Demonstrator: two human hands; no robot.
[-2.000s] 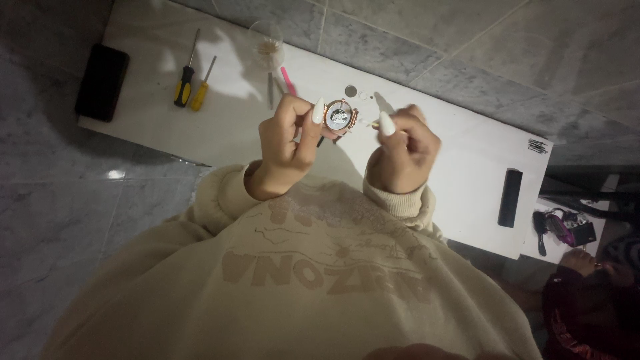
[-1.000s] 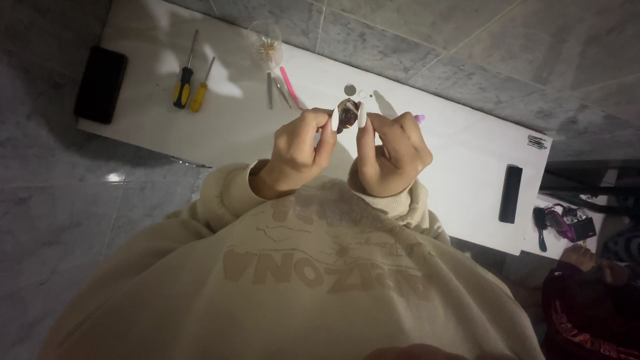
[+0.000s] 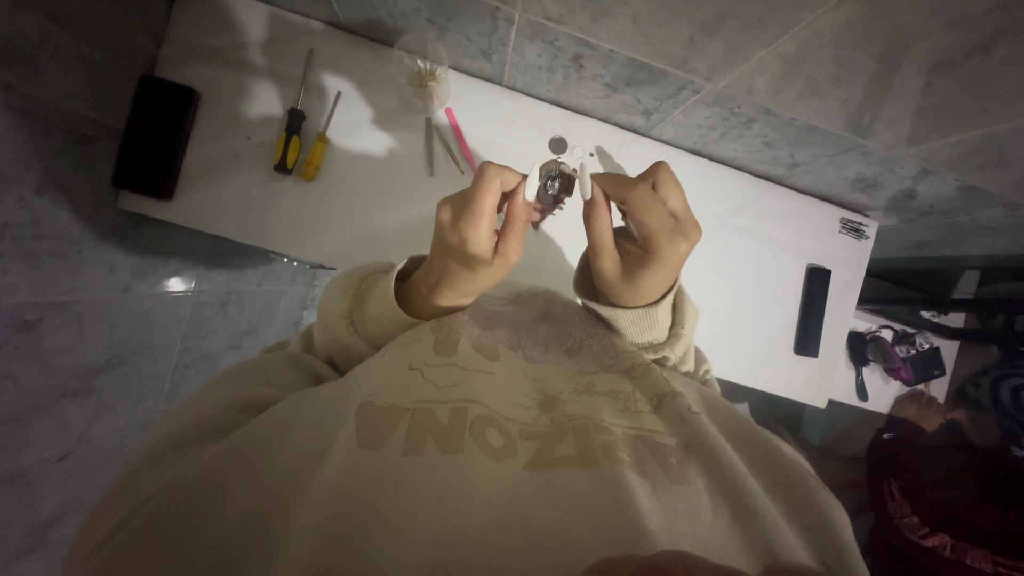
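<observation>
A small wristwatch [image 3: 554, 186] with a shiny case hangs between both hands over the white table [image 3: 360, 216]. My left hand [image 3: 476, 232] pinches its left side between thumb and fingers. My right hand [image 3: 640, 228] has thumb and index finger closed at the watch's right edge; whether they hold the watch or a tiny part there is hard to tell. Just behind the watch lie a round metal disc [image 3: 558, 145], a small pale ring [image 3: 578, 152] and a tiny dark piece [image 3: 591, 154].
Left of the hands are a pink stick [image 3: 460, 138], thin grey tools [image 3: 430, 146], a clear cup [image 3: 422, 76] with thin sticks, two yellow-handled screwdrivers [image 3: 289, 142] and a black phone [image 3: 156, 138]. A black bar-shaped case [image 3: 813, 310] lies far right. Another person [image 3: 920, 448] is at the lower right.
My right hand, apart from the watch two seconds ago, has come in to its right edge. The watch face showed earlier; the watch is now turned differently.
</observation>
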